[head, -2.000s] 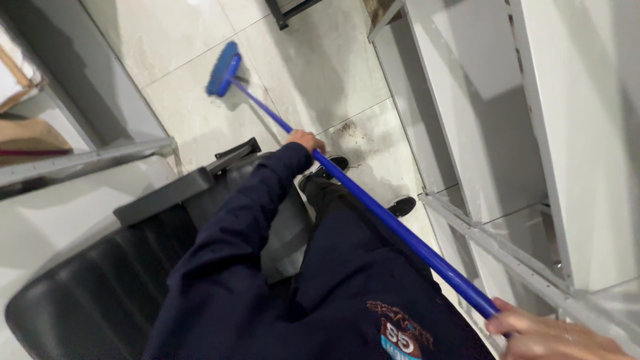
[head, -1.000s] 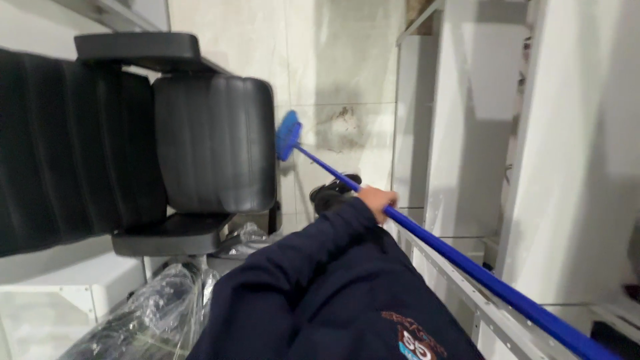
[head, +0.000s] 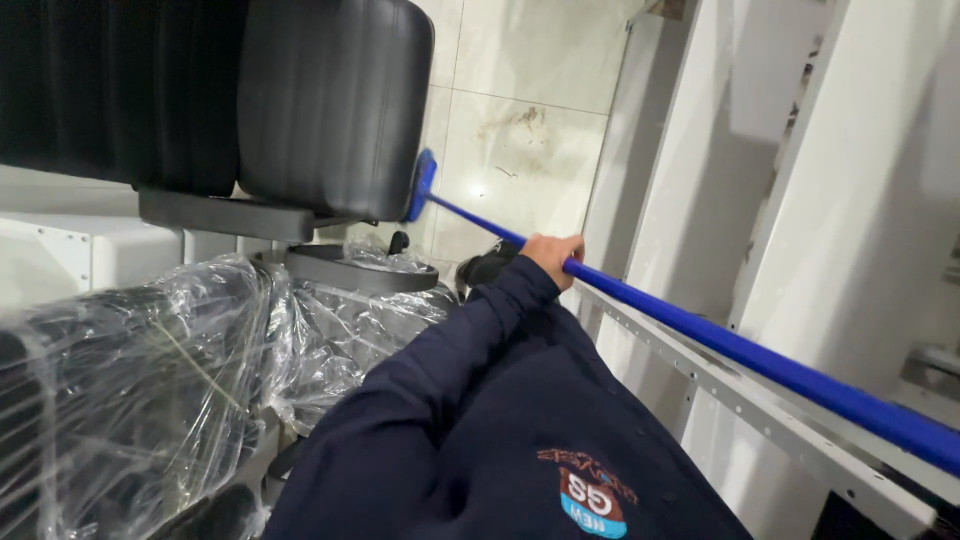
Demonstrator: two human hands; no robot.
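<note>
My left hand (head: 552,259) is closed around the blue pole (head: 720,343) of a broom, near the middle of the view. From there the pole slants down to the right and leaves the frame at the right edge. At its far end, the blue broom head (head: 424,185) is beside the front edge of a black padded chair seat (head: 334,105), over the tiled floor. My right hand is out of view. Dark smudges (head: 531,120) and a thin dark scrap (head: 507,172) mark the floor tile to the right of the broom head.
A second chair, wrapped in clear plastic (head: 172,367), stands at the lower left, near a black armrest (head: 225,215). White metal shelving (head: 780,187) with a perforated edge rail (head: 720,390) lines the right side. My shoe (head: 487,264) shows beyond my sleeve.
The broom head has moved from open floor to beside the chair seat. My right hand, on the pole two seconds ago, is out of view. The view has turned, bringing in the plastic-wrapped chair.
</note>
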